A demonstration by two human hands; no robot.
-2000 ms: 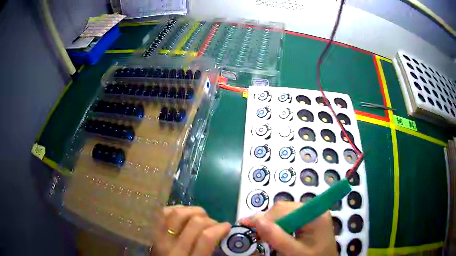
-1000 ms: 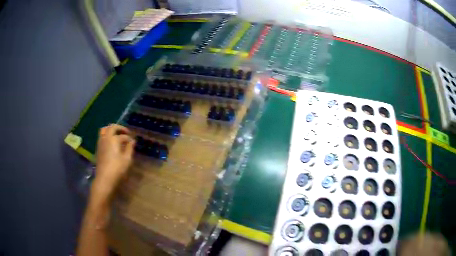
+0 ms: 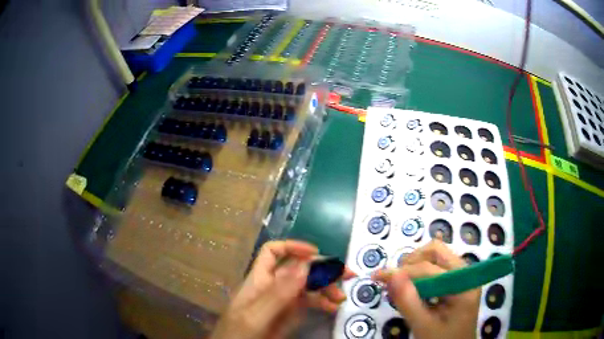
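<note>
My left hand (image 3: 275,291) holds a round speaker driver (image 3: 324,273) between its fingers, glossy dark blue-black face showing, beside the left edge of the white foam tray (image 3: 357,232). My right hand (image 3: 430,291) holds the green test probe pen (image 3: 467,277) over the tray's lower part, its fingertips close to the driver; the pen's tip is hidden by the fingers. The tray's left columns hold drivers with pale rings; dark holes show to the right. The clear blister tray (image 3: 192,242) at left holds rows of dark drivers on edge above tan cardboard.
Rear blister trays (image 3: 331,53) lie at the back. A blue bin (image 3: 159,53) with papers stands back left. Stacked foam trays (image 3: 583,119) are at far right. The dark red probe lead (image 3: 526,179) hangs at right. Tweezers-like metal (image 3: 526,141) lies near red tape.
My left hand has moved from the blister tray to the foam tray, now with a driver. The short front row there looks shorter. My right hand and the pen are back in clear view.
</note>
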